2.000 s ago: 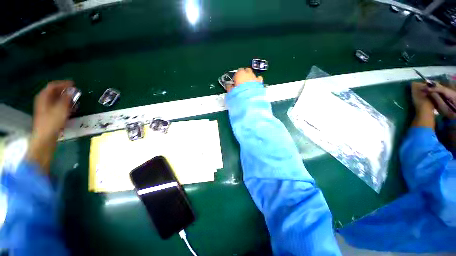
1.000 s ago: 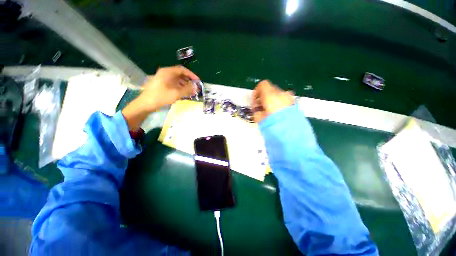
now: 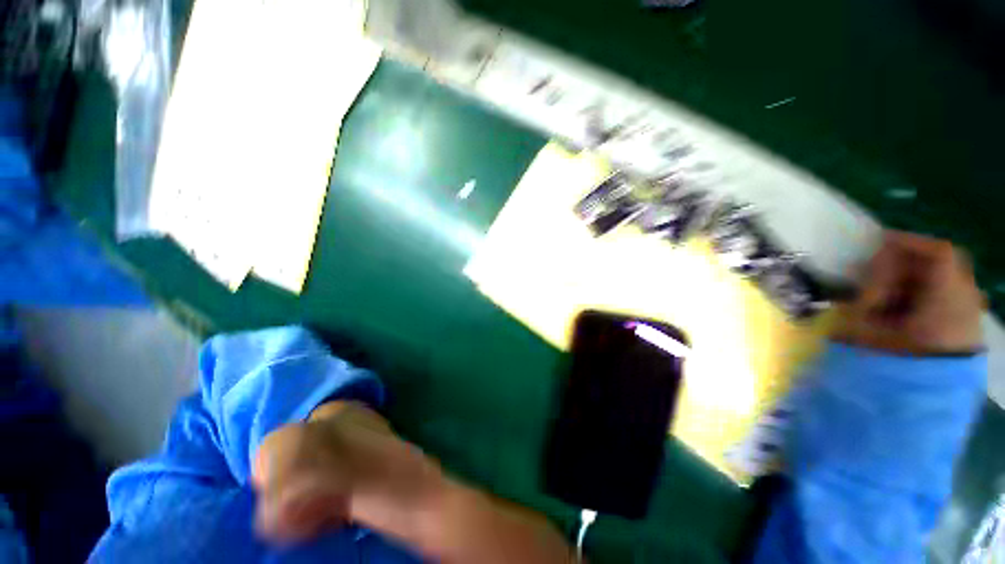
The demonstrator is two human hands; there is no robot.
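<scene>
Several small dark watch housings (image 3: 705,226) lie in a blurred row along the upper edge of the pale yellow adhesive sheets (image 3: 529,248), beside the rail. A black smartphone (image 3: 615,424) lies partly on the sheets. My right hand (image 3: 915,292) is at the right end of the row, over the rail, fingers blurred; whether it holds anything is hidden. My left hand (image 3: 331,474) is low in front of my body, away from the housings, strongly blurred; its fingers cannot be made out.
A pale worn rail (image 3: 661,132) runs diagonally beyond the sheets. Spare white sheets (image 3: 254,132) with yellow edges lie at the upper left, beside a clear plastic bag (image 3: 138,121). A white cable (image 3: 585,534) leaves the phone's lower end. Blue clothing shows at the left edge.
The view has swung left, so the bench things appear farther right. My left hand has left the housings and come back low toward my body. The housings now form a longer row.
</scene>
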